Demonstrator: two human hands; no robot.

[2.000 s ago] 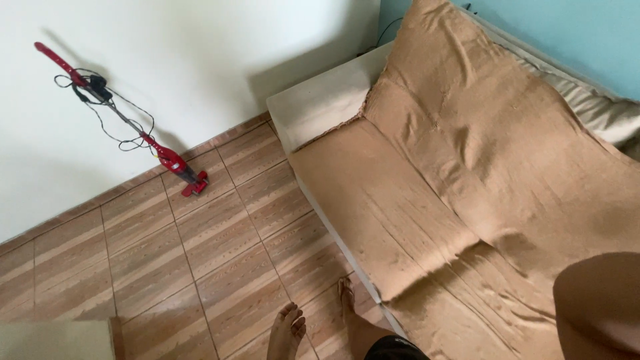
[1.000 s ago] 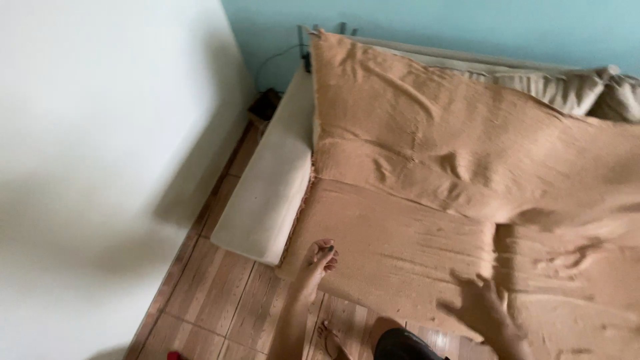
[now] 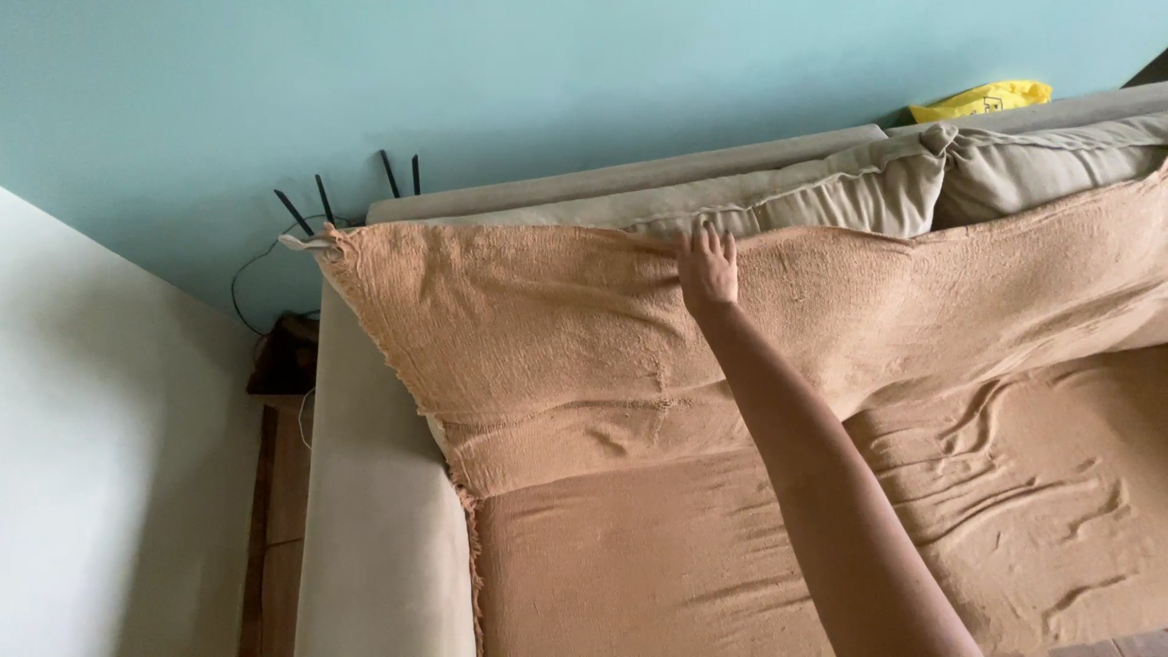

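Note:
A tan woven sofa cover (image 3: 566, 319) with a frayed edge lies over the backrest cushions and seat of a light-coloured sofa (image 3: 365, 511). My right hand (image 3: 709, 269) rests at the cover's top edge, in front of a grey-beige back cushion (image 3: 821, 196). Its fingers point toward the wall and their tips lie at the edge; creases in the cloth run toward the hand. The thumb is hidden, so whether the hand grips the cloth is unclear. The cover's upper left corner (image 3: 333, 242) hangs at the sofa's back corner, beside a pale strip. My left hand is out of view.
Behind the sofa stands a blue wall (image 3: 584, 82), with several black antenna-like rods (image 3: 391, 173) near the left corner. A yellow plastic bag (image 3: 985, 100) sits behind the backrest. A dark object (image 3: 287, 356) and a thin cable are between the armrest and the white wall (image 3: 91, 438).
My right hand has moved from over the seat up to the cover's top edge. My left hand, seen near the armrest a second ago, has left the view. The view has turned toward the backrest.

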